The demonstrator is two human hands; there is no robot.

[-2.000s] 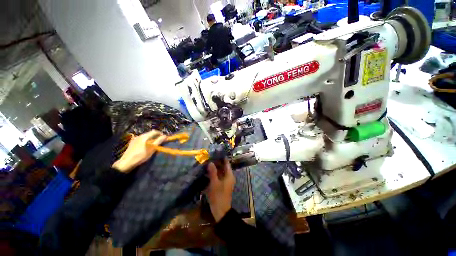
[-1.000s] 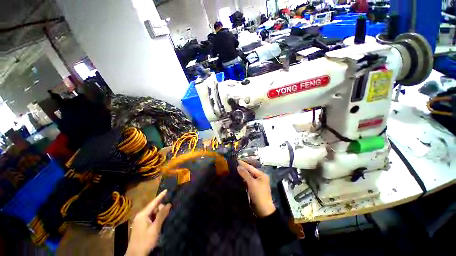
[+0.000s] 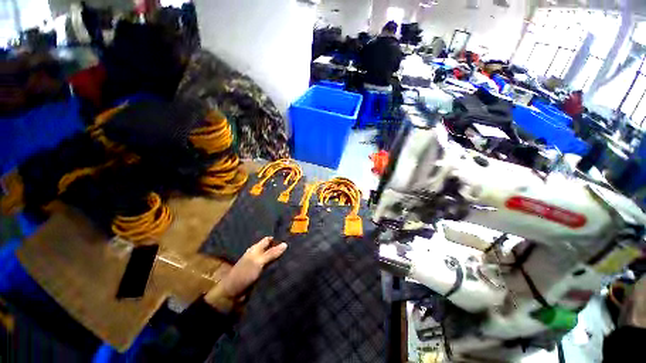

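Observation:
A dark checked bag body panel with a yellow-orange looped handle lies in front of me, left of the sewing machine. The handle's two flared tabs lie flat on the panel. Another dark panel with a smaller-looking orange handle lies partly beside and behind it. My left hand is at the near panel's left edge, fingers pointing right; whether it grips the edge is unclear. My right hand is not in view. The machine's needle area is blurred, with no panel visibly under it.
The white sewing machine stands at right, its cylinder arm pointing left. Black piles with bunched orange handles and a smartphone lie on the brown board. A blue bin stands behind. A person is farther back.
The view has swung left. The panel is away from the needle and lies flat at the board's right. My right hand has left the picture; my left hand is at the panel's edge.

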